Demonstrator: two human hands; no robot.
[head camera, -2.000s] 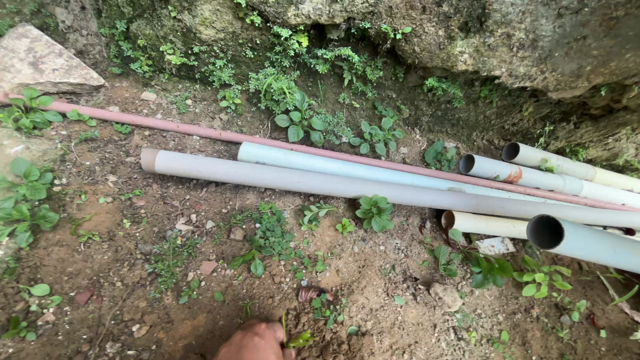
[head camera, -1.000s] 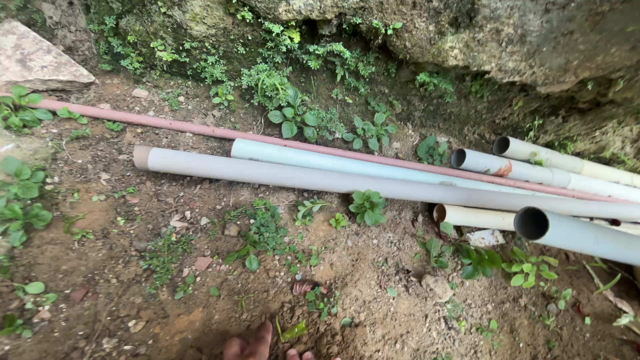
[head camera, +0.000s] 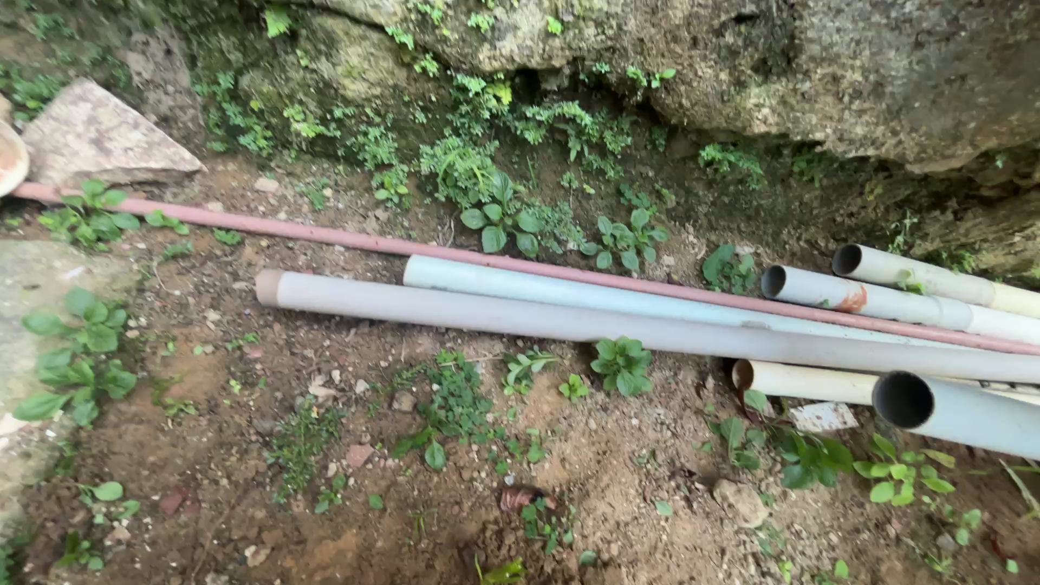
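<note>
Neither of my hands shows in the head view now. A long grey plastic pipe (head camera: 504, 317) lies on the soil, its brownish end at the left. Behind it a pale blue pipe (head camera: 520, 284) is partly covered by a thin pink pipe (head camera: 366, 241) that runs from the far left to the right edge. At the right lie a wide light-blue pipe (head camera: 975, 414), a cream pipe (head camera: 804, 380), a grey pipe with a rust-coloured stain (head camera: 886, 303) and another whitish pipe (head camera: 918, 272). A yellow-green leaf (head camera: 502, 572) lies at the bottom edge.
A mossy rock wall (head camera: 772, 73) rises behind the pipes. At the left are an angular flat stone (head camera: 114, 138), leafy weeds (head camera: 81, 357) and part of a round pale object (head camera: 10, 158). Small weeds (head camera: 455, 398) and a rounded stone (head camera: 739, 502) dot the soil in front.
A hand at the bottom edge in both earlier frames, near the yellow-green leaf, is out of view now. The pipes lie as before.
</note>
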